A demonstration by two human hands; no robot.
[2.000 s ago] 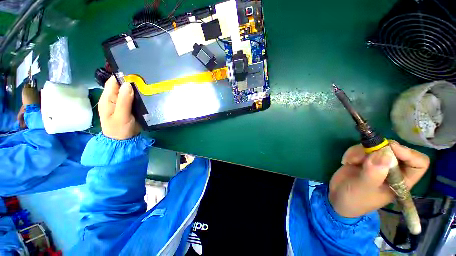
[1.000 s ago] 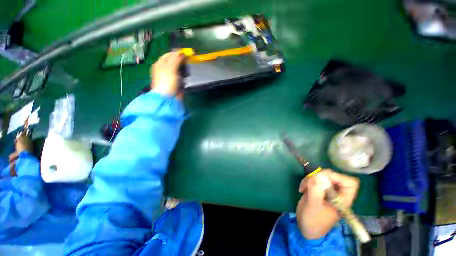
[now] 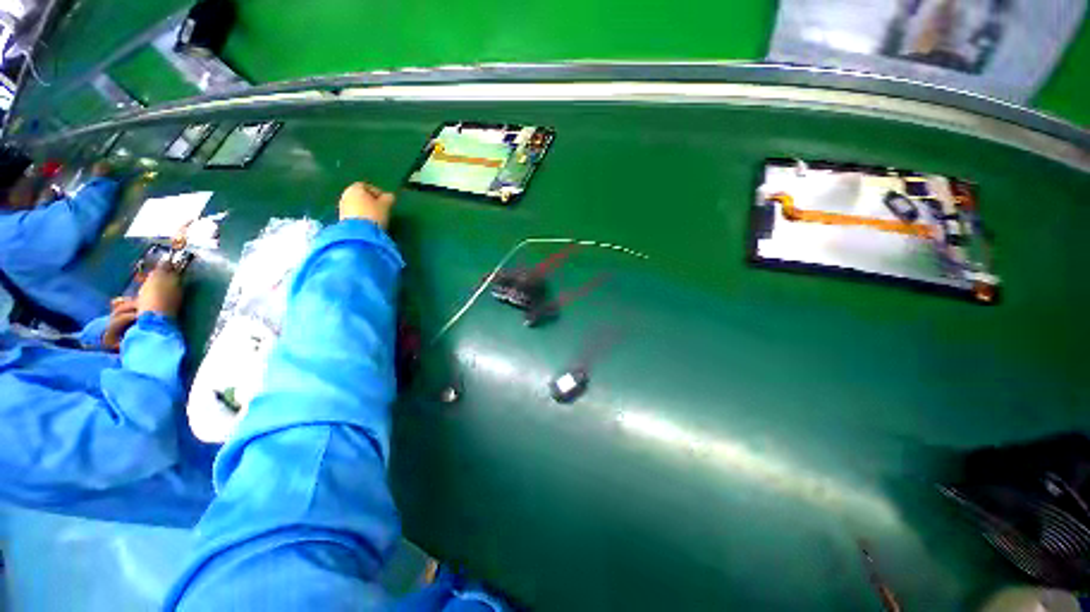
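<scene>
My left hand (image 3: 366, 203) is stretched far out over the mat, a little left of a tablet assembly (image 3: 478, 161) and apart from it. Its fingers look curled; whether they hold anything cannot be told. A second tablet assembly (image 3: 837, 231) lies silver back up at the right, an orange flex cable (image 3: 855, 224) along it and small black parts near its board end. The soldering iron's dark tip (image 3: 882, 580) shows at the bottom right edge; my right hand is out of the picture.
Black wired parts (image 3: 518, 287), a pale solder wire (image 3: 514, 249) and a silver-topped part (image 3: 569, 384) lie mid-mat. A white roll (image 3: 227, 380) and clear bag (image 3: 273, 257) are left. The fan (image 3: 1038, 508) is lower right. A metal rail (image 3: 598, 86) runs behind. A neighbour's hand (image 3: 158, 291) works at left.
The view has swung left and up. My left hand has let go of the tablet assembly, which now lies on the mat at the right. My right hand has left the picture.
</scene>
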